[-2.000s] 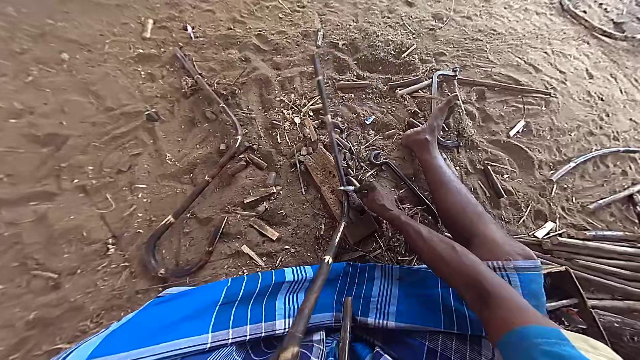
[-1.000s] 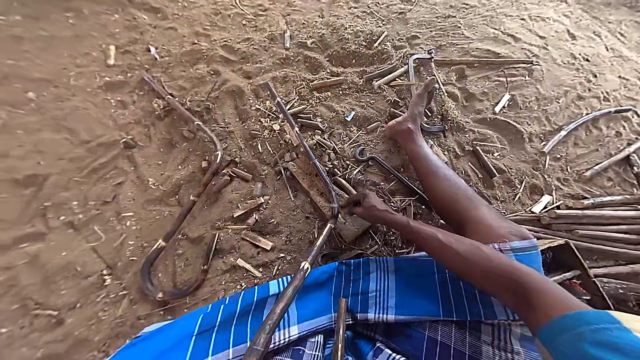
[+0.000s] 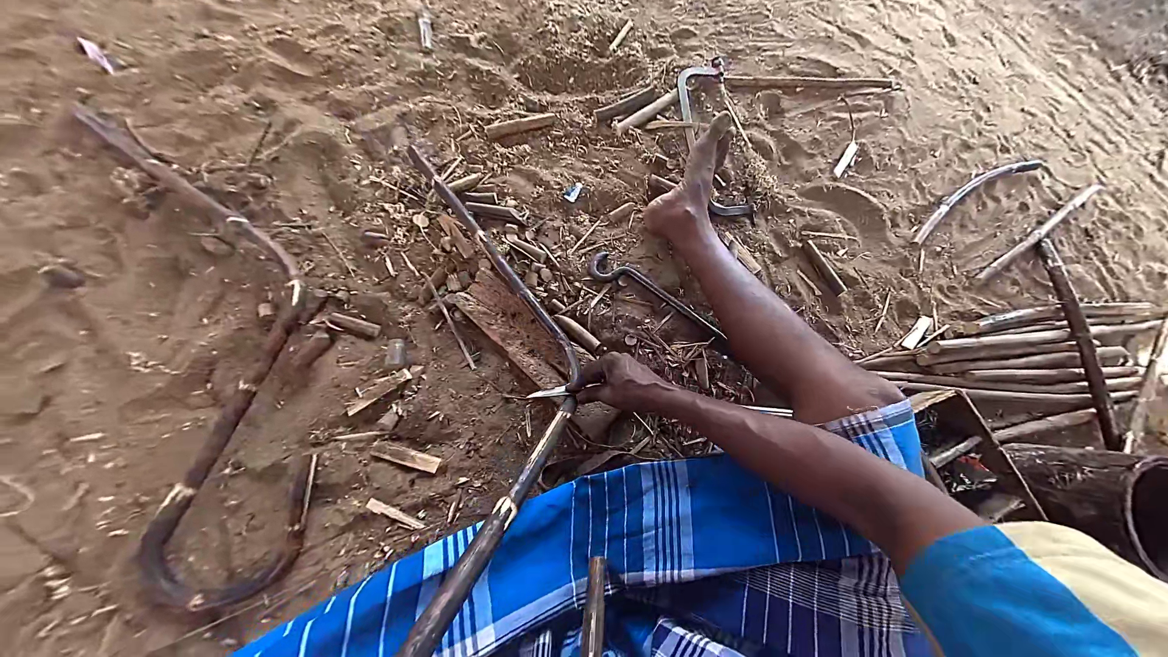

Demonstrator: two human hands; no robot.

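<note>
My right hand [image 3: 620, 381] is closed round a small knife [image 3: 549, 392], its pale blade lying across a long dark stick [image 3: 511, 502] at a bend. The stick runs from the bottom edge, over the blue checked cloth [image 3: 630, 511] on my lap, up to the sand. Beneath the bend lies a flat wooden board [image 3: 506, 324]. My left hand is out of view. A short stick end [image 3: 594, 602] stands up from my lap. On the left, a hooked stick [image 3: 233, 411] with pale stripped rings lies on the sand.
Metal rods with bent ends [image 3: 657, 290] lie beside and under my outstretched foot [image 3: 684, 205]. Wood offcuts [image 3: 406, 456] and shavings litter the sand. At right are a pile of sticks [image 3: 1031, 360], a curved stick [image 3: 972, 193] and a hollow cylinder [image 3: 1077, 497].
The long stick's far end has swung to the left, and it lies more slanted. My right hand stays by its bend with the knife. The view has shifted somewhat.
</note>
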